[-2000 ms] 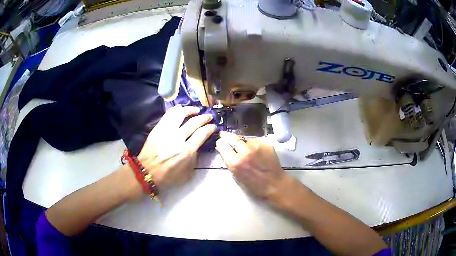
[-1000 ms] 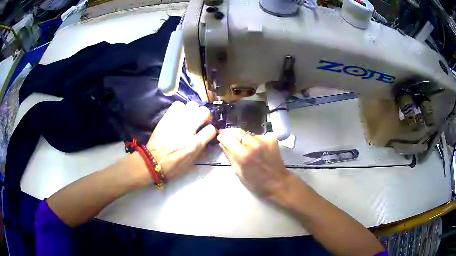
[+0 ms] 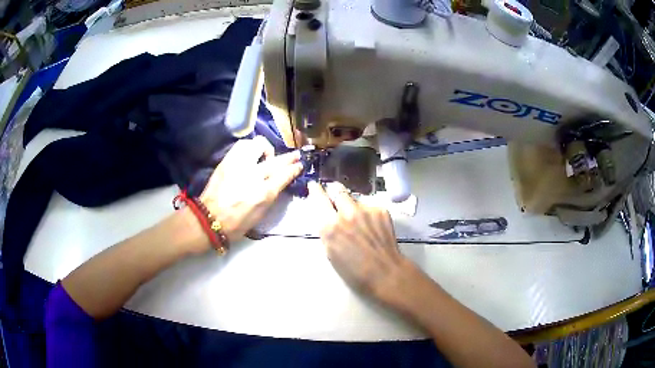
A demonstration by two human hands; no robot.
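The dark navy garment piece point(image 3: 108, 154) lies spread on the table left of the needle, its edge under the presser foot point(image 3: 310, 159). My left hand point(image 3: 248, 183) lies palm down on the cloth, fingers stretched toward the foot, pressing the cloth. My right hand point(image 3: 359, 241) is just in front of the foot, its fingertips at the cloth's near edge; whether they pinch it is hidden. The cream sewing machine point(image 3: 431, 65) stands over the work. The dark square plate point(image 3: 350, 169) is right of the foot.
Thread snips point(image 3: 470, 227) lie on the white table point(image 3: 287, 302), right of my right hand. A white chip point(image 3: 403, 205) lies beside the white rounded fitting point(image 3: 396, 176). A long pale lever point(image 3: 245, 90) hangs at the head's left end. Dark cloth hangs at the table's front.
My left hand's fingers have straightened and lie flatter toward the foot. My right hand has shifted slightly, its index finger more extended. The view has moved a little.
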